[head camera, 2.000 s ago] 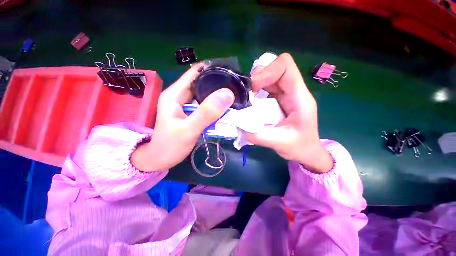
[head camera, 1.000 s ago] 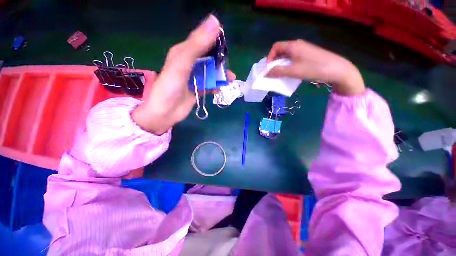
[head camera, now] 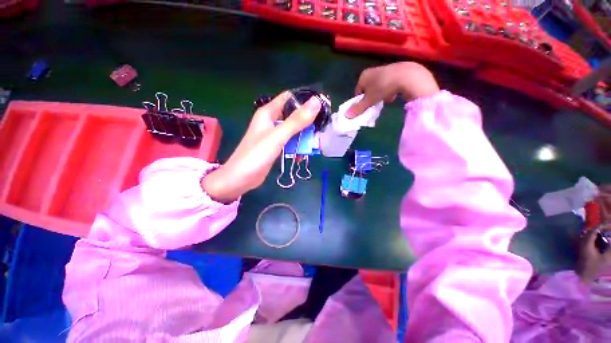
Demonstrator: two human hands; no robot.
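Note:
My left hand (head camera: 261,144) holds a dark, glossy, round-faced workpiece (head camera: 309,106), its thumb on the face. A blue binder clip (head camera: 301,142) with wire handles hangs below it, partly hidden by the fingers. My right hand (head camera: 395,82) pinches a white cloth or tissue (head camera: 357,115) just right of the workpiece. A white block-like thing (head camera: 336,142) sits under the cloth; whether it is a bottle I cannot tell. A light-blue binder clip (head camera: 354,184) and another blue clip (head camera: 363,160) lie on the table to the right. A blue stick (head camera: 324,201) lies nearer me.
A coral compartment tray (head camera: 213,141) stands at left, black binder clips (head camera: 173,125) on its edge. A pale ring (head camera: 278,225) lies near me. Red parts trays (head camera: 402,43) stand at the far side. Another person's hand (head camera: 595,251) and white paper (head camera: 564,199) are at right.
The left hand has come down and turned, so the workpiece's round face shows again. The right hand with the white cloth has moved close beside it. The view has tilted up, showing more far trays.

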